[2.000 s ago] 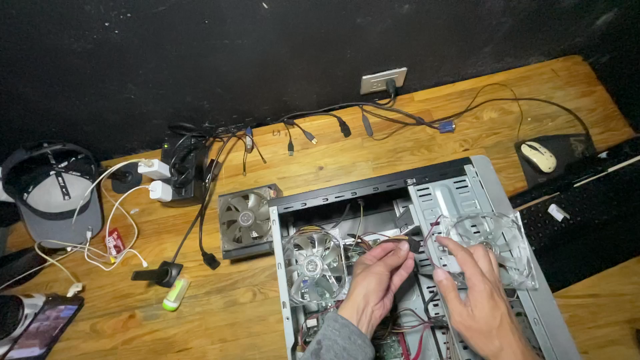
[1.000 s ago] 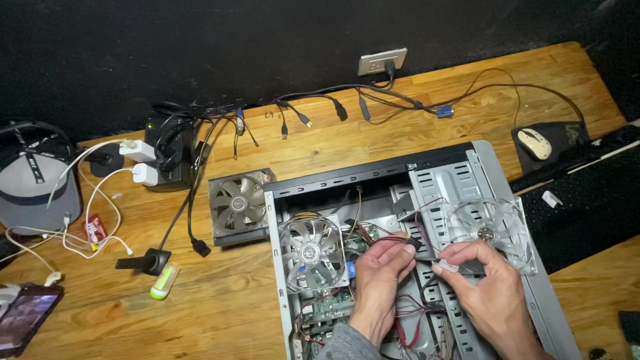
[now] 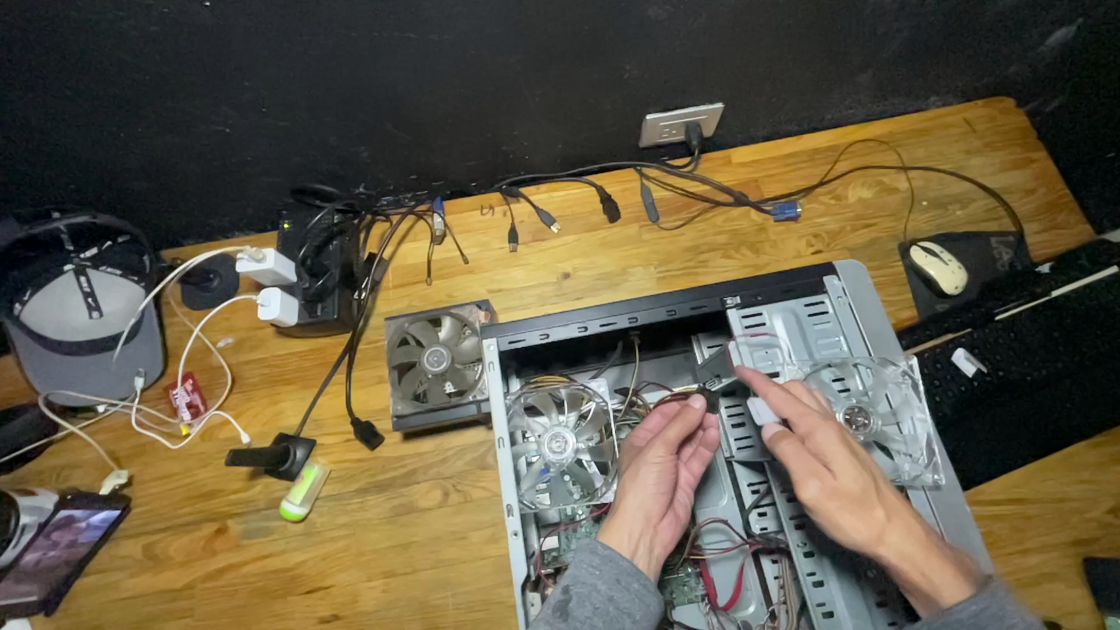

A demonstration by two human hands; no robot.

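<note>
An open desktop computer case (image 3: pixel 787 284) lies on the wooden desk with its wires and boards exposed. My left hand (image 3: pixel 669 464) pinches a small black cable connector (image 3: pixel 707 400) at the end of a wire bundle over the case. Just right of it, my right hand (image 3: pixel 814 446) holds a white connector (image 3: pixel 763 411) between thumb and fingers, its index finger extended toward the drive bays. The two connectors are apart. A clear case fan (image 3: pixel 862 420) rests on the metal bay frame, partly behind my right hand. Another clear fan (image 3: pixel 560 444) sits at the case's left side.
A dark power supply unit with a fan (image 3: pixel 437 360) stands left of the case. Cables run along the wall from an outlet (image 3: pixel 682 125). A mouse (image 3: pixel 938 268) and keyboard (image 3: pixel 1032 385) lie right. A cap (image 3: pixel 83 302), chargers (image 3: pixel 267 266) and a phone (image 3: pixel 66 547) are left.
My right index finger has straightened and now points toward the upper left, while one second ago it was bent at the white connector. My left hand stays at the wire bundle.
</note>
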